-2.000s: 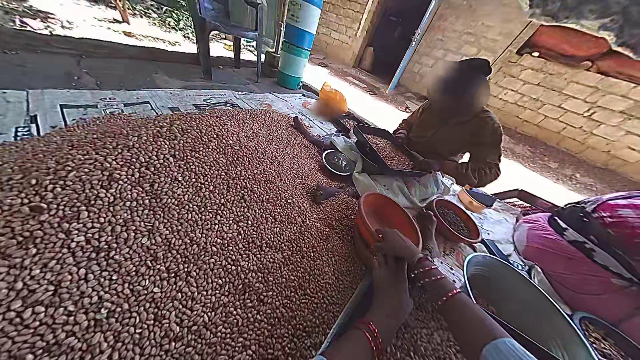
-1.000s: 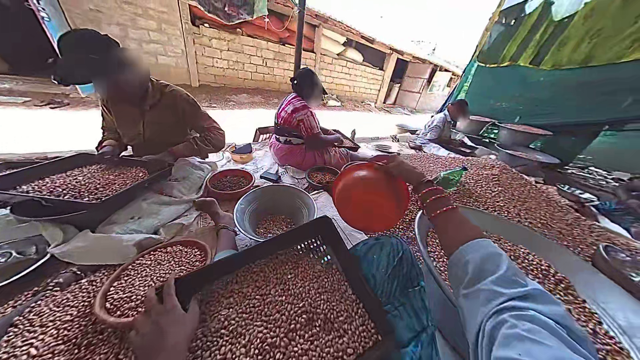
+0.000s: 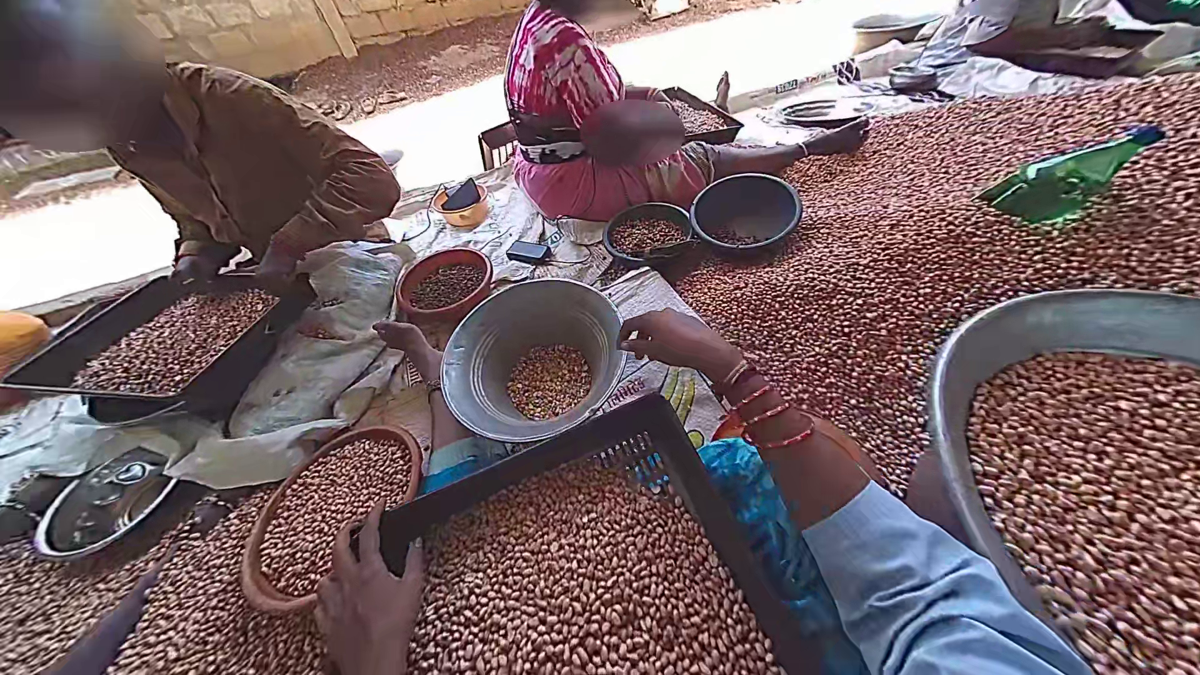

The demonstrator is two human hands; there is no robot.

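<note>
My left hand (image 3: 368,592) grips the left rim of a black plastic crate (image 3: 698,525) filled with reddish-brown nuts or seeds, its thumb inside. My right hand (image 3: 680,339) is at the right rim of a grey metal basin (image 3: 469,375), fingers bent against or just beside the edge; whether it grips is unclear. Smaller yellowish-brown pieces (image 3: 549,382) lie at the basin's bottom. Left of the crate, beside my left hand, a terracotta-coloured bowl (image 3: 258,562) holds more nuts. Part of an orange thing shows behind my right forearm.
A large metal tub (image 3: 947,375) of nuts stands at right, with a green bottle (image 3: 1069,178) on the heap behind. A person at left handles a black tray (image 3: 37,361); another in pink sits beyond. Between them are a reddish bowl (image 3: 405,291) and dark bowls (image 3: 797,211).
The red-orange bowl that my right hand held a second ago is out of that hand, which is now at the metal basin's rim. My left hand remains at the crate. The view has turned down.
</note>
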